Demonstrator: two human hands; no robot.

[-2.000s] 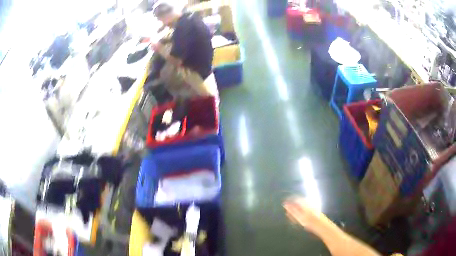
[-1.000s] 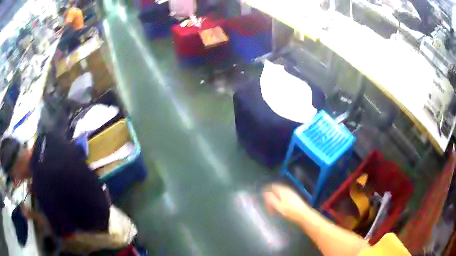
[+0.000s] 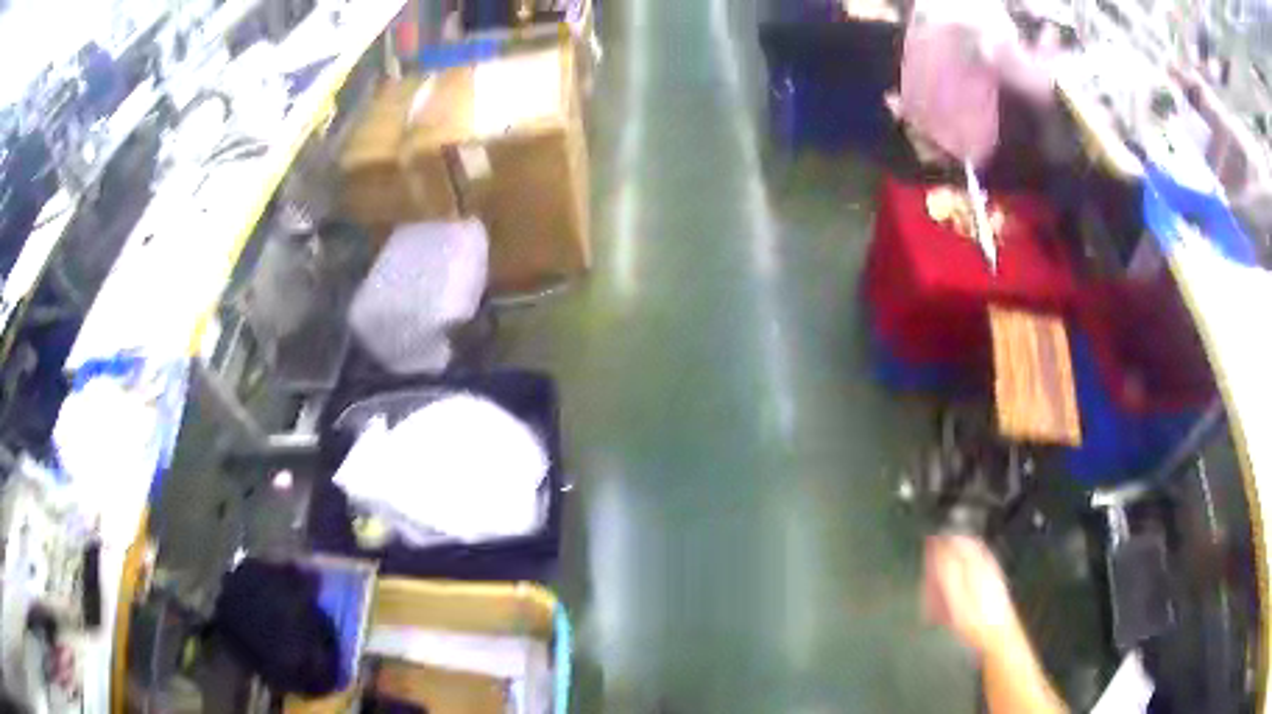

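Observation:
My right hand (image 3: 963,579) reaches in from the lower right, blurred, over the floor; nothing shows in it, and its fingers are too blurred to read. My left hand is out of the picture. Nearest on the left, a white cloth heap (image 3: 447,472) lies in a dark-lined container (image 3: 547,537). Below it, a yellow-lined bin with a light blue rim (image 3: 562,635) holds pale pieces and is cut off by the bottom edge.
A green aisle floor (image 3: 684,363) runs straight ahead. Brown cartons (image 3: 537,181) and a pale covered seat (image 3: 419,296) stand left. Right are a red-covered crate (image 3: 907,258), a striped wooden board (image 3: 1035,374) and a blue crate (image 3: 1116,439). Long worktables (image 3: 182,237) line both sides.
The view has moved up the aisle and swung round. The blue stool and the person in dark clothes have left the picture; the cartons and red-covered crate look nearer. My right hand sits further right.

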